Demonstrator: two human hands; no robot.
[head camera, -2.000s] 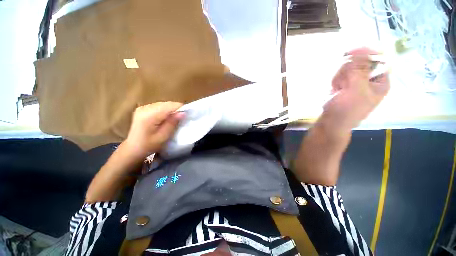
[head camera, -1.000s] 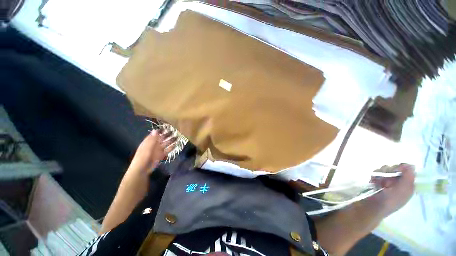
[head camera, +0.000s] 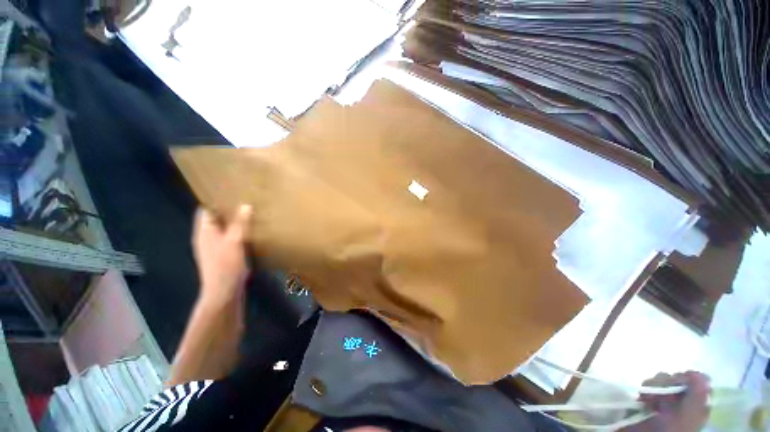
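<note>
A large brown panel (head camera: 473, 245) lies brown side up across the table, with a small cream ticket (head camera: 418, 189) on it and folds near my apron. My left hand (head camera: 225, 240) grips the panel's left edge, thumb and a finger on top, and that end is off the table edge. My right hand (head camera: 680, 401), blurred at the lower right, is closed on a white strip (head camera: 591, 407) that trails in loops to the left. Another panel's white back (head camera: 625, 190) shows beyond the brown panel.
A tall stack of wavy grey and brown panels (head camera: 625, 76) stands at the upper right. White sheeting (head camera: 253, 51) covers the table at the upper left. At the left are a shelf (head camera: 67, 249) and a dark floor (head camera: 127, 143). A darker brown piece (head camera: 701, 274) lies at the right.
My left hand has left the cream tuft at the table edge and taken hold of the panel's left end, which is now spread farther left. My right hand still holds the white strip.
</note>
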